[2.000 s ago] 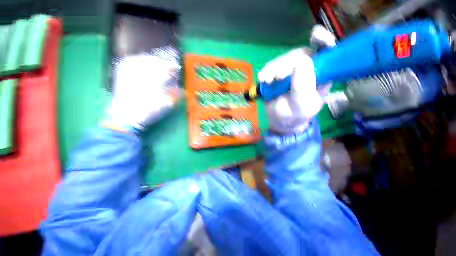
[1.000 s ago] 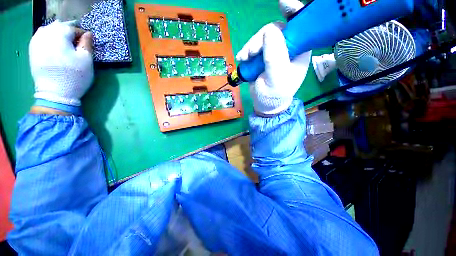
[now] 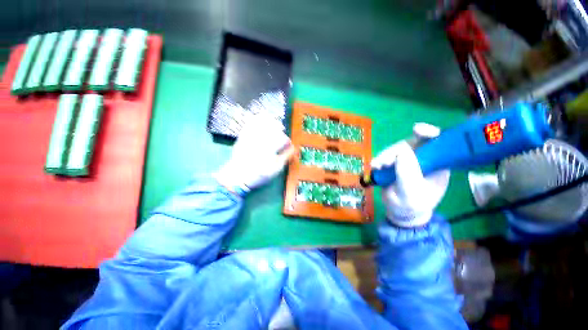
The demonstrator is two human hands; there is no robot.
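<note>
My right hand (image 3: 412, 184), in a white glove, grips a blue electric screwdriver (image 3: 474, 142) with a red display. Its nose is at the right edge of an orange fixture (image 3: 290, 206). Three green circuit boards (image 3: 332, 160) lie in the fixture's slots. My left hand (image 3: 258, 151), gloved with a bare fingertip showing, is between the fixture and a black tray (image 3: 248, 71), over the tray's near end. Silvery screws (image 3: 271, 106) lie in the tray. The image is blurred, and I cannot tell whether the left fingers hold a screw.
A red mat (image 3: 90, 219) on the left bears several pale-topped, green-edged modules (image 3: 80, 58). A white fan (image 3: 548, 174) stands at the right, with a black cable crossing in front of it. A green bench mat (image 3: 174, 148) lies under the tray and fixture.
The view has shifted, so the red mat and modules show again. My left hand has moved from the tray's near left toward its right corner, closer to the fixture. The screwdriver stays in my right hand.
</note>
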